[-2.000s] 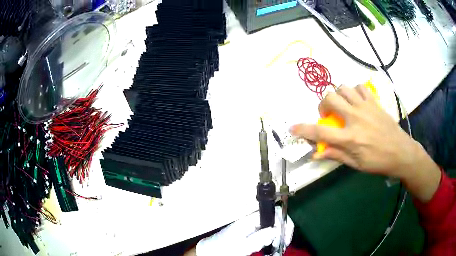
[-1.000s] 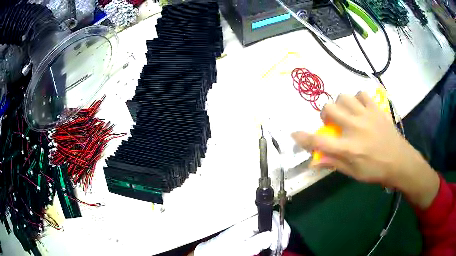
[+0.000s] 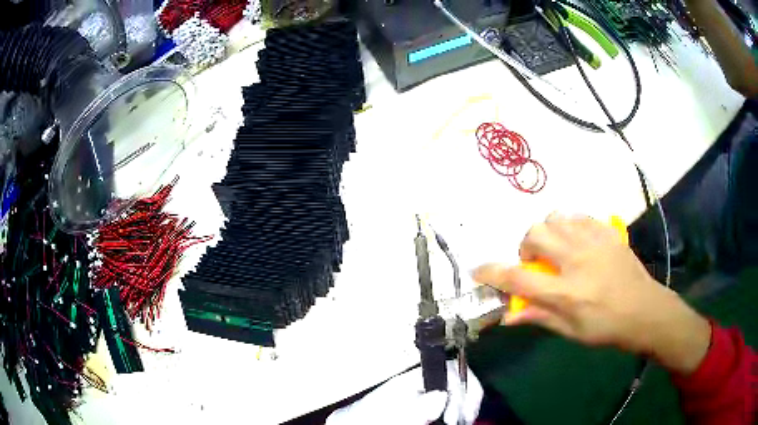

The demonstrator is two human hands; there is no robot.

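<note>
My left hand (image 3: 399, 405), in a white glove, is closed around the black handle of the soldering iron (image 3: 431, 344) at the bottom edge. The iron points away from me, tip up. A thin metal guide tube (image 3: 449, 251) runs beside its barrel. My bare right hand (image 3: 594, 286) grips an orange-handled tool (image 3: 532, 290). The tool's flat pale end (image 3: 480, 307) is at the clamp beside the iron; whether it touches is unclear.
A long stack of black panels (image 3: 283, 183) stands left of the iron. Red-black leads (image 3: 141, 253), tangled wired panels (image 3: 50, 307) and a clear round hood (image 3: 125, 149) lie further left. Red rings (image 3: 509, 156), a station (image 3: 440, 46) and a cable (image 3: 640, 83) are beyond. Another person's arm (image 3: 727, 41) shows top right.
My right hand has moved down and a little left, bringing the tool's flat end to the clamp beside the iron. The iron tilts slightly left. Another person's arm has appeared at top right.
</note>
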